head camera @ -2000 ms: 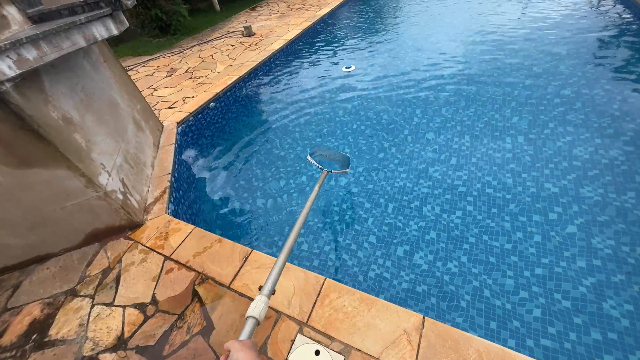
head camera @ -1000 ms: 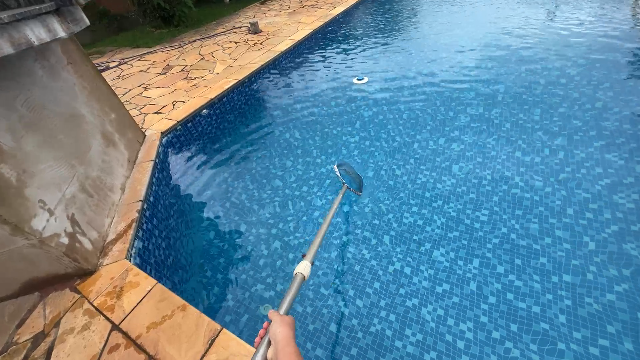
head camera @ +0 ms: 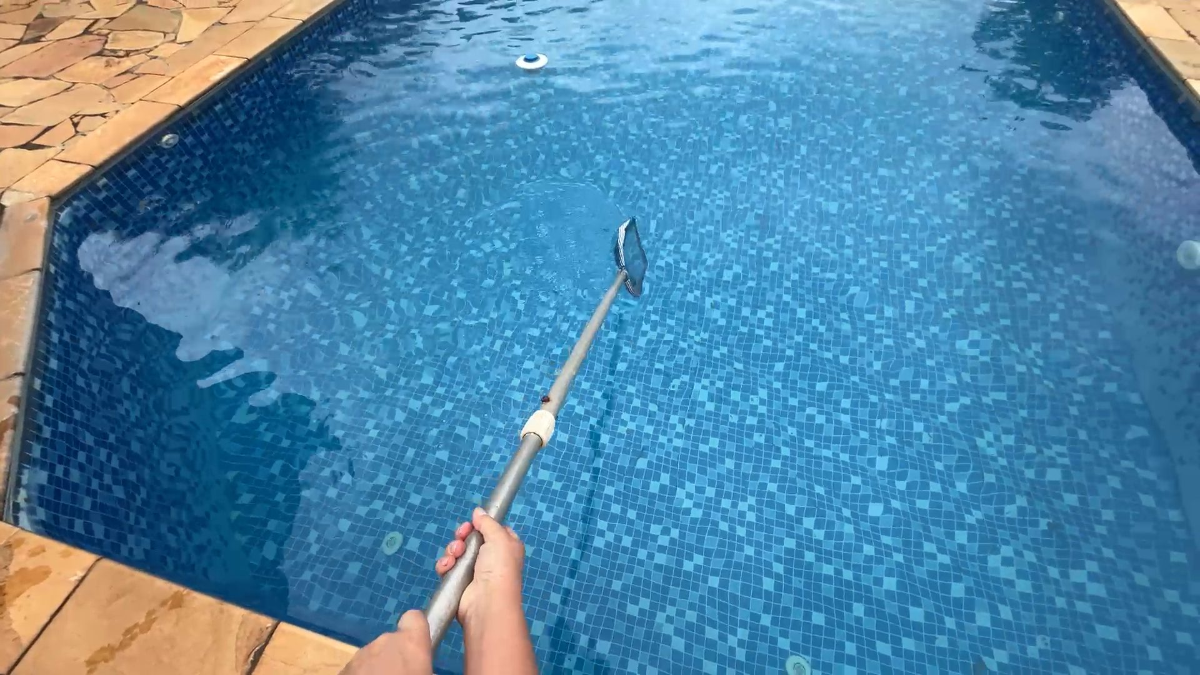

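My right hand (head camera: pixel 489 570) is wrapped around the lower section of a metal telescopic pole (head camera: pixel 511 476), thumb on top and fingertips showing on the left side. Below it, at the bottom edge, my left hand (head camera: pixel 394 649) also grips the pole and is partly cut off by the frame. A white locking collar (head camera: pixel 538 427) sits partway up the pole. At the far end a pool skimmer net (head camera: pixel 632 258) with a blue mesh is tilted on its edge, at or just above the water; whether it touches is unclear.
Blue mosaic tile lines the pool (head camera: pixel 797 375). A white and blue round float (head camera: pixel 532 61) lies on the water farther off. Stone coping (head camera: pixel 141 619) borders the pool at lower left, with flagstone paving (head camera: pixel 75 84) at upper left and more paving (head camera: pixel 1162 28) at upper right.
The view has swung right, leaving the grey wall out of frame. The net has turned from lying nearly flat to standing on edge. My left hand now shows on the pole below my right.
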